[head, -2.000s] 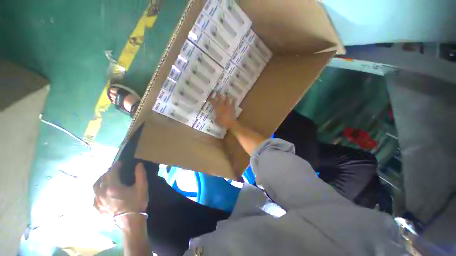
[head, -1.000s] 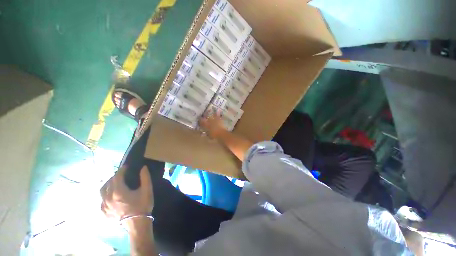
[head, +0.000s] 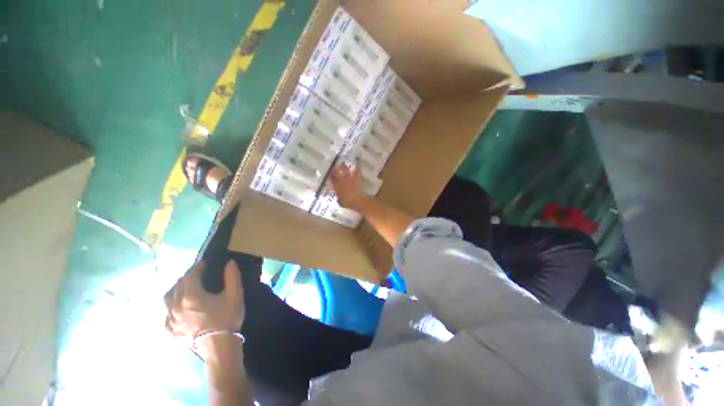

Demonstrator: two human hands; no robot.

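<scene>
An open brown carton (head: pixel 429 158) is tilted in front of me. White retail boxes (head: pixel 306 143) with blue lettering lie inside in two side-by-side rows. My right hand (head: pixel 349 187) is inside the carton, on the near part of the right-hand row, fingers extended over the boxes. It covers part of them, and its fingertips are blurred. My left hand (head: pixel 208 303), with a bracelet at the wrist, rests on dark cloth at the carton's near left corner, thumb apart from the fingers, holding nothing.
A blue stool (head: pixel 349 305) shows below the carton. A sandalled foot (head: pixel 208 174) stands left of it by the yellow floor line (head: pixel 225 87). A brown carton (head: pixel 40 198) is at the far left. A pale bench top (head: pixel 579 36) is upper right. Another person's hand (head: pixel 671 349) appears lower right.
My right hand has moved slightly right and up from the rows' near end. White boxes now show at the near end of the right-hand row. My left hand stays in place.
</scene>
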